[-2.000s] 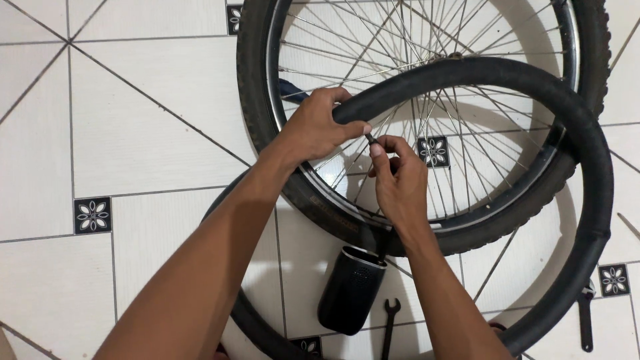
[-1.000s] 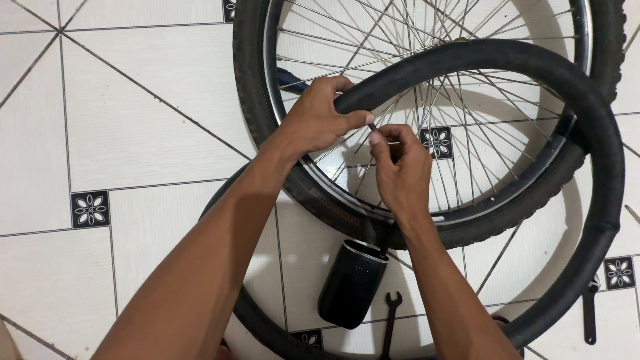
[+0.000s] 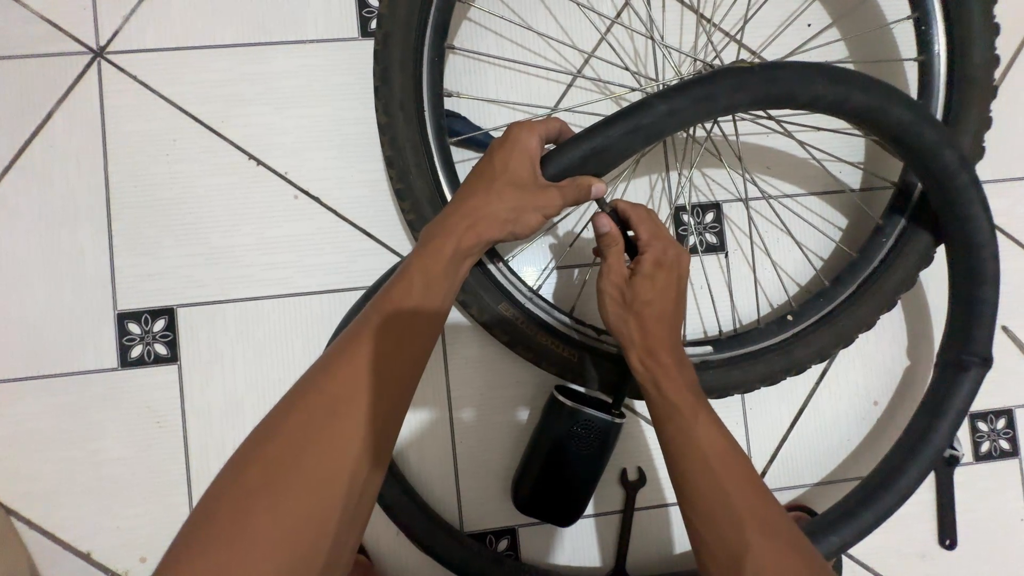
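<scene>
A black inner tube point(image 3: 952, 304), rounded with air, loops over the spokes of a bicycle wheel point(image 3: 528, 324). My left hand point(image 3: 520, 184) grips the tube, its thumb tip at the valve. The dark end piece of a hose point(image 3: 618, 224) is pinched in my right hand point(image 3: 644, 280) and meets the valve just below the left thumb; the exact joint is partly hidden by fingers. A black portable air pump point(image 3: 568, 456) lies below the wheel's rim, a short black hose rising from its top behind my right wrist.
On the tiled floor point(image 3: 256, 192), an open-end wrench point(image 3: 628, 520) lies right of the pump. Another dark tool point(image 3: 946, 500) is at the lower right, outside the tube. A dark blue object point(image 3: 468, 132) shows behind the spokes at the left. Part of a metal object point(image 3: 1013, 339) enters at the right edge.
</scene>
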